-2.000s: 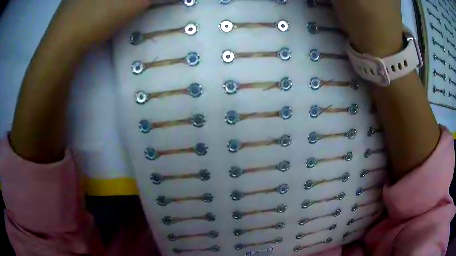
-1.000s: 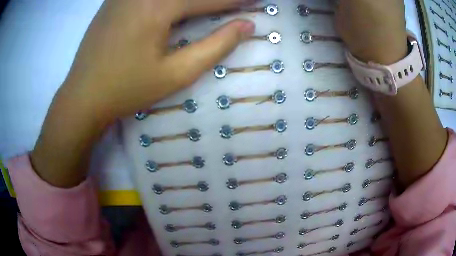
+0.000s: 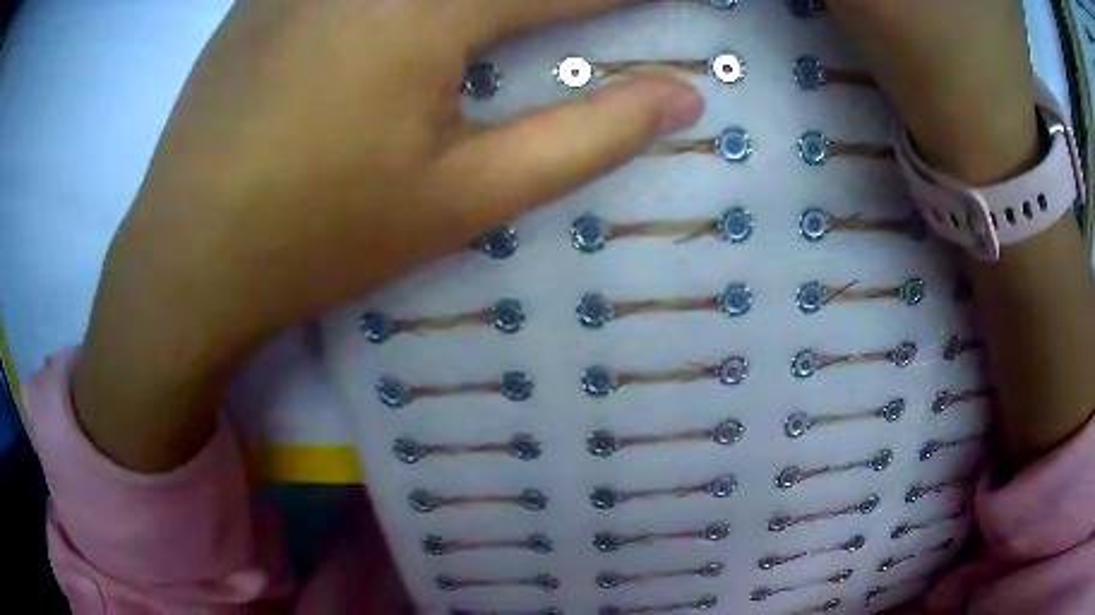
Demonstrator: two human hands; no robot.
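A white foam board (image 3: 552, 270) fills the middle, with rows and columns of paired silver ring-like parts (image 3: 735, 225) joined by copper-coloured wires. Its lower part reaches the wearer's lap. My left hand (image 3: 360, 144) lies over the board's upper left, thumb apart from the other fingers, covering some parts; its other fingertips are cut off by the top edge. My right hand (image 3: 925, 60) is at the upper right over the board, mostly cut off by the top edge, so its fingers and anything in them are hidden. A pale pink wristband (image 3: 1021, 204) is on the right wrist.
Part of a second board (image 3: 1081, 36) shows at the far upper right rim, beyond the right wrist. White tabletop (image 3: 72, 132) lies at the left, with a yellow tape strip (image 3: 306, 464) along its near edge. Pink sleeves (image 3: 156, 517) are at both lower sides.
My left hand came in over the board's upper left from the top left, its thumb now further right. The board and right wrist appear further right in the picture, and less of the second board shows.
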